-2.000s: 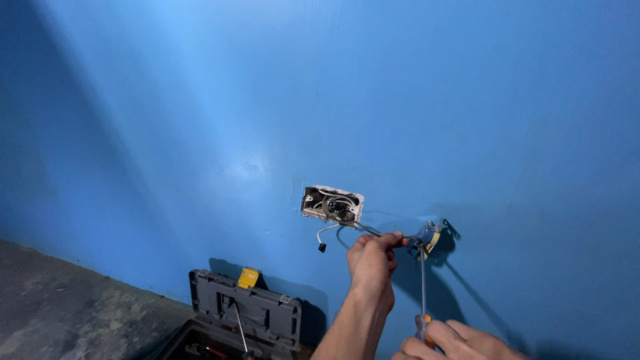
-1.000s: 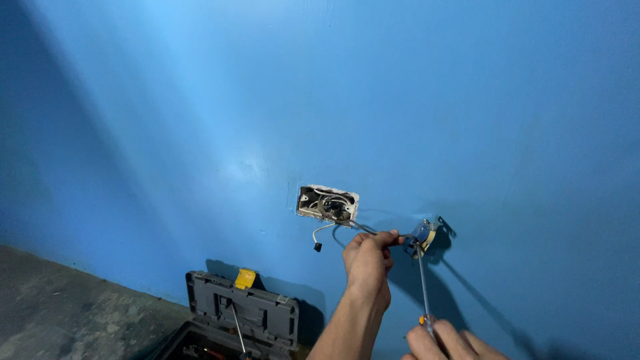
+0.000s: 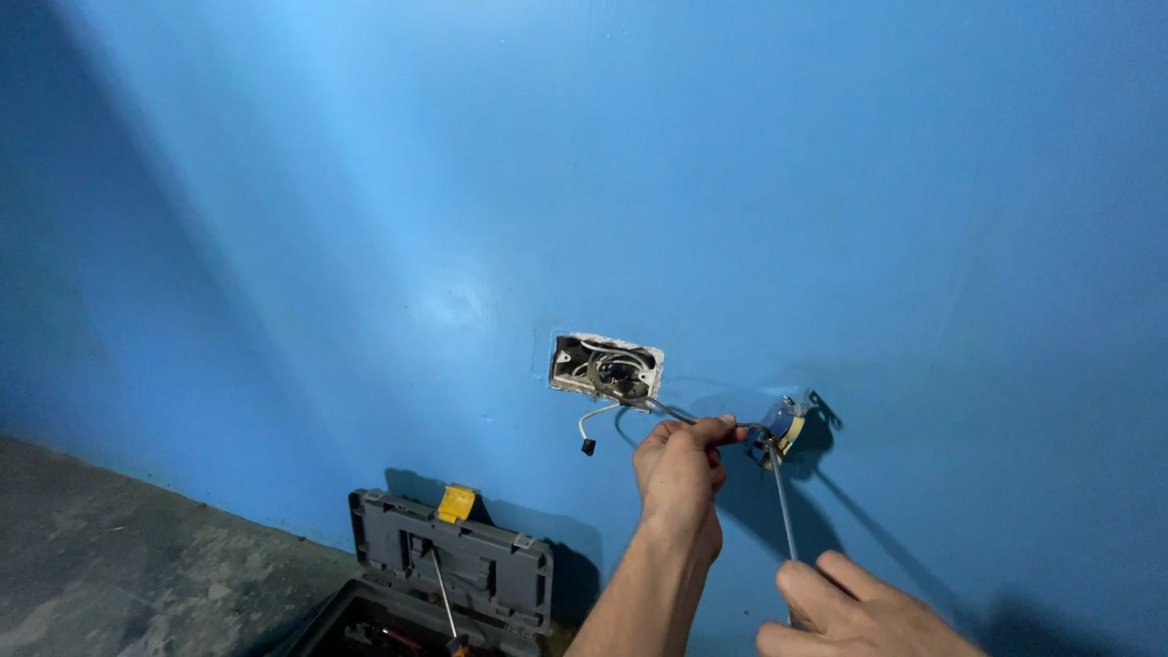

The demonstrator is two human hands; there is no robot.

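My left hand [image 3: 684, 465] pinches a dark electrical wire [image 3: 671, 412] between thumb and fingers. That wire runs from a recessed wall box [image 3: 607, 370] to a blue and cream electrical outlet [image 3: 782, 431], which hangs off the wall just right of my fingertips. My right hand [image 3: 844, 607], at the lower right, grips a screwdriver [image 3: 783, 511]; its handle is mostly hidden by my fingers, and its tip meets the lower part of the outlet. A white wire [image 3: 584, 422] with a black end hangs below the box, left of my left hand.
An open dark grey toolbox [image 3: 456, 557] with a yellow latch [image 3: 456, 503] stands at the foot of the blue wall [image 3: 365, 274]. Another screwdriver [image 3: 444, 593] leans against its raised lid. Grey concrete floor [image 3: 137, 547] extends at the lower left.
Both hands stay near the outlet, the left on the wire and the right on the screwdriver. The right hand's fingers have shifted around the handle, which showed more in the earlier frames.
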